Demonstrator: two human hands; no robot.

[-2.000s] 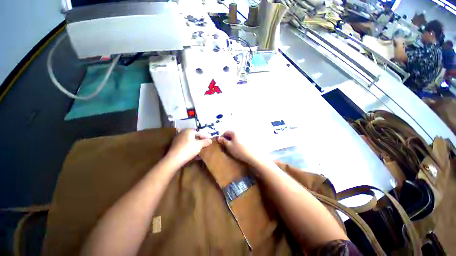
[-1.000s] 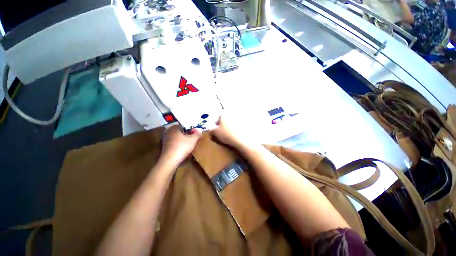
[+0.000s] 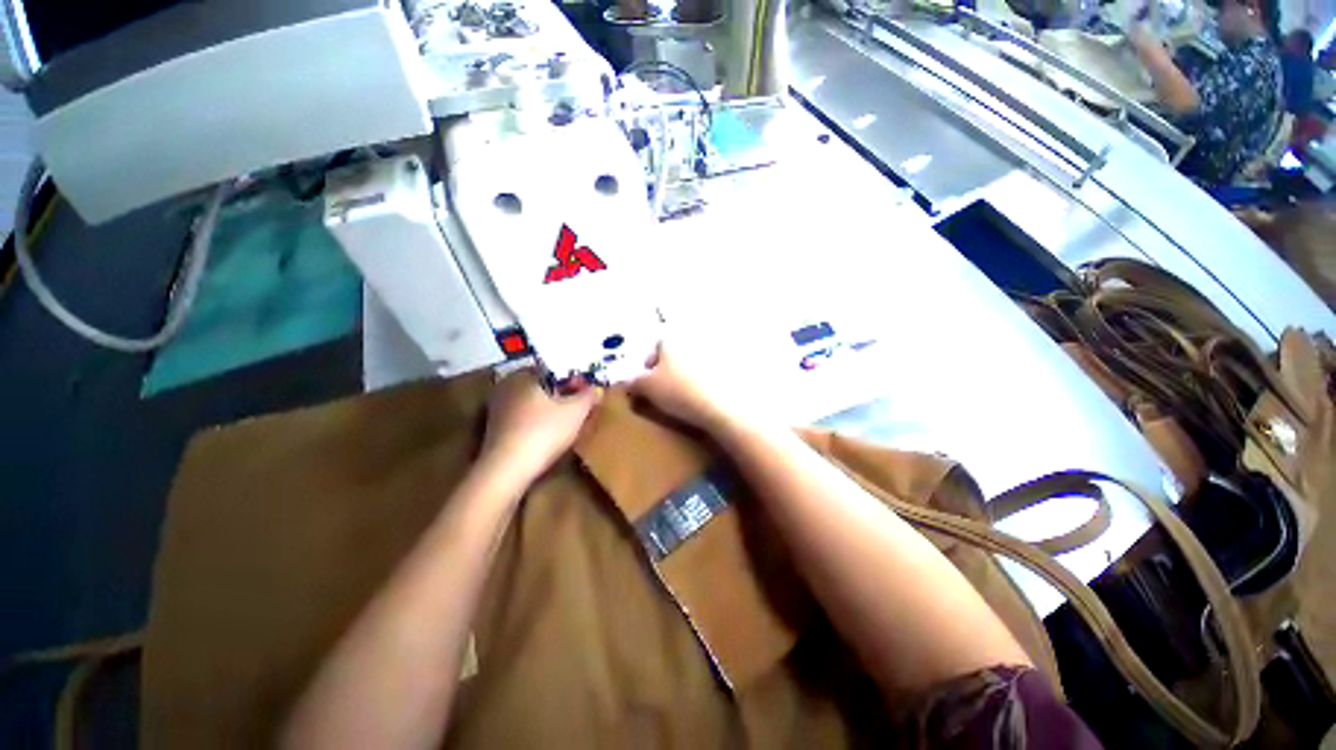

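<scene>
A large brown bag panel [image 3: 323, 528] lies over the near table edge and towards me. A redder-brown facing [image 3: 733, 601] runs down from the machine head, with a black label [image 3: 683, 516] across it. The white sewing machine head [image 3: 550, 220] with a red three-diamond logo is right above the panel's top edge. My left hand [image 3: 531, 425] pinches that edge just left of and below the head. My right hand [image 3: 671, 387] holds the edge just right of it. The needle and the exact stitch spot are hidden by the head and fingers.
A white control box [image 3: 220, 110] stands at upper left, above a green sheet [image 3: 257, 286]. Brown straps [image 3: 1084, 615] loop at the right, beside a heap of brown bags [image 3: 1172, 352]. A dark rectangle [image 3: 1004, 249] is on the white table [image 3: 938, 366]. A person [image 3: 1231, 103] is at upper right.
Since two seconds ago the view has shifted, and the panel edge and both hands are now closer up against the machine head. In the last second there is little change beyond a slight view shift.
</scene>
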